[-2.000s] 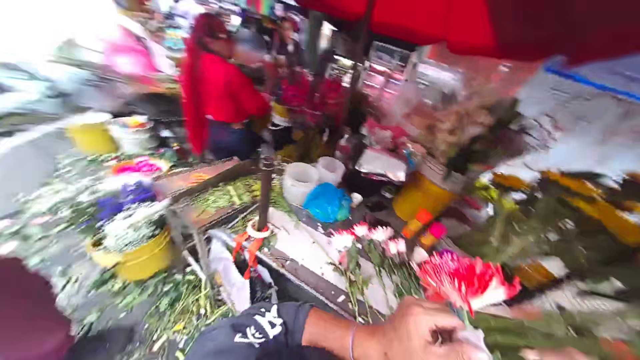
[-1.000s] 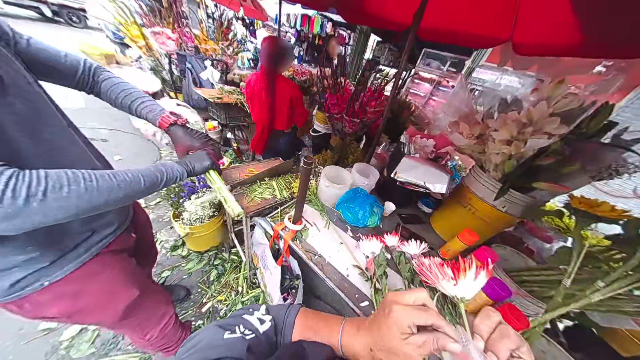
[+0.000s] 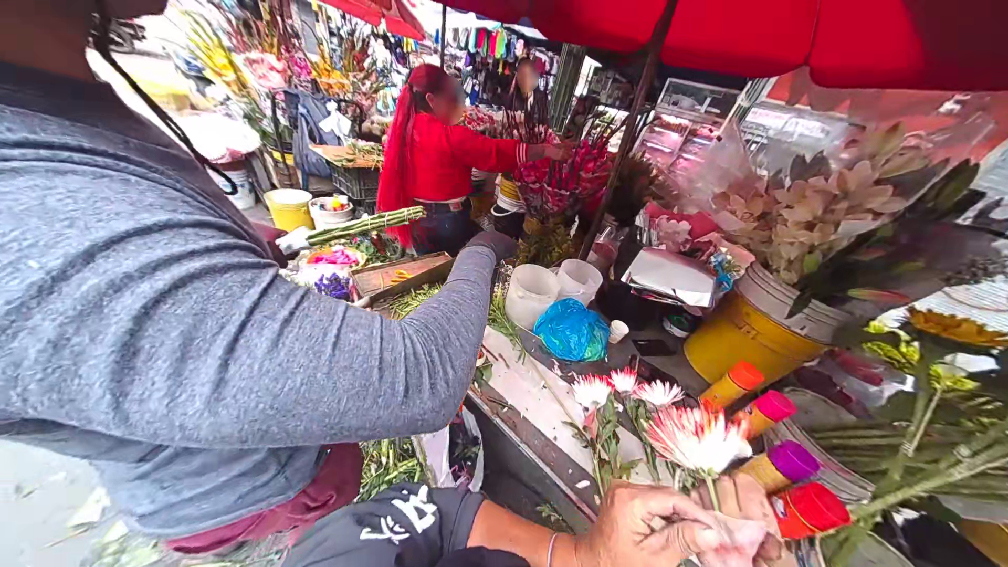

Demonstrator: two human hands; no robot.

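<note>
At the lower right, my left hand (image 3: pixel 650 524) and my right hand (image 3: pixel 748 504) meet at the stem of a red-tipped white chrysanthemum (image 3: pixel 701 441). My left fingers pinch there, by a pale pink piece (image 3: pixel 736 535) whose kind is unclear. Part of my right hand is hidden behind the left one and the stem. Smaller white and pink chrysanthemums (image 3: pixel 626 386) with leafy stems lie just beyond, on a pale board (image 3: pixel 524 378). Right beside my hands are spray cans with red (image 3: pixel 815 508), purple (image 3: pixel 791 461), pink (image 3: pixel 776 405) and orange (image 3: pixel 744 376) caps.
A co-worker's grey sleeve (image 3: pixel 339 370) crosses the left side, reaching over the stall. Ahead are white plastic containers (image 3: pixel 531 291) and a blue plastic bag (image 3: pixel 573 329). A yellow bucket (image 3: pixel 744 339) of lilies stands at right, under a red umbrella (image 3: pixel 748 39). A person in red (image 3: pixel 433 157) stands beyond.
The co-worker in grey has come closer, and an arm now stretches forward across the stall. The person in red now reaches toward the pink flowers. My hands stay at the chrysanthemum.
</note>
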